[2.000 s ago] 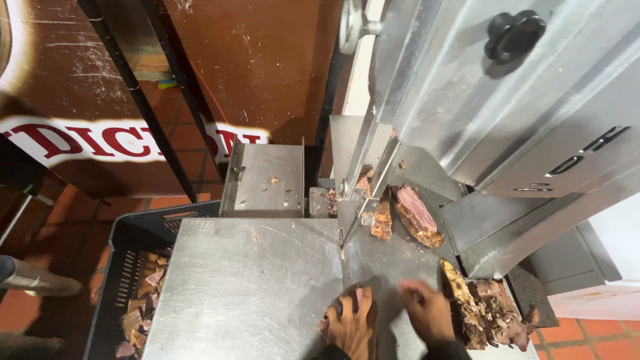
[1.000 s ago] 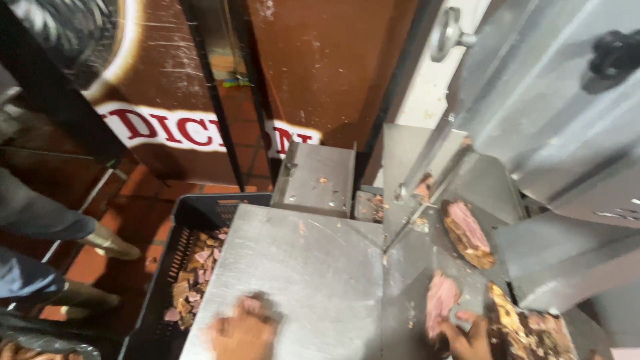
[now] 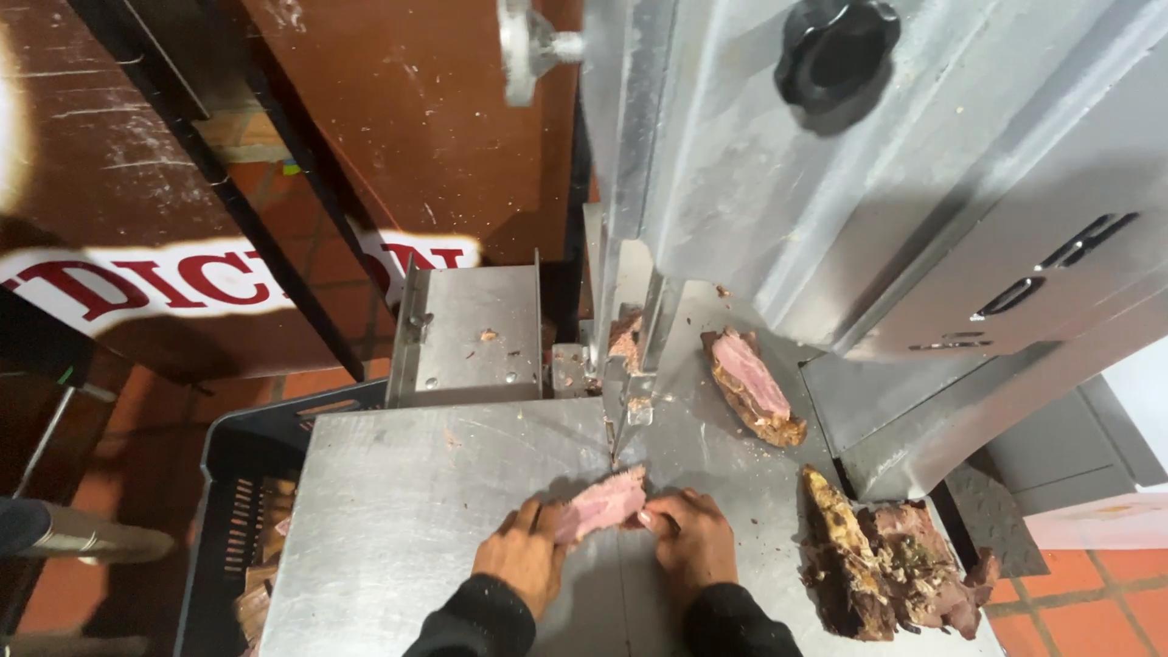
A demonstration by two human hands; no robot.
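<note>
A pink slab of meat (image 3: pixel 602 505) lies across the seam of the steel table of a band saw, just on the near side of the blade (image 3: pixel 623 420). My left hand (image 3: pixel 523 553) grips its left end, and the fingers of my right hand (image 3: pixel 691 540) pinch its right end. Beyond my right hand, a browned piece of meat with a pink cut face (image 3: pixel 754 383) rests on the table right of the blade. Larger dark, browned chunks of meat (image 3: pixel 899 570) lie at the table's right edge.
The saw's metal housing (image 3: pixel 821 182) with a black knob (image 3: pixel 837 57) rises at the right. A steel tray (image 3: pixel 474 333) adjoins the table's far edge. Below, at the left, is a black crate (image 3: pixel 214 456) with meat pieces (image 3: pixel 274 529). Another person's boot (image 3: pixel 105 534) shows at far left.
One second ago my hands were apart, with a pink piece by my right hand and my left hand farther left. Now both hands are together on one slab near the blade.
</note>
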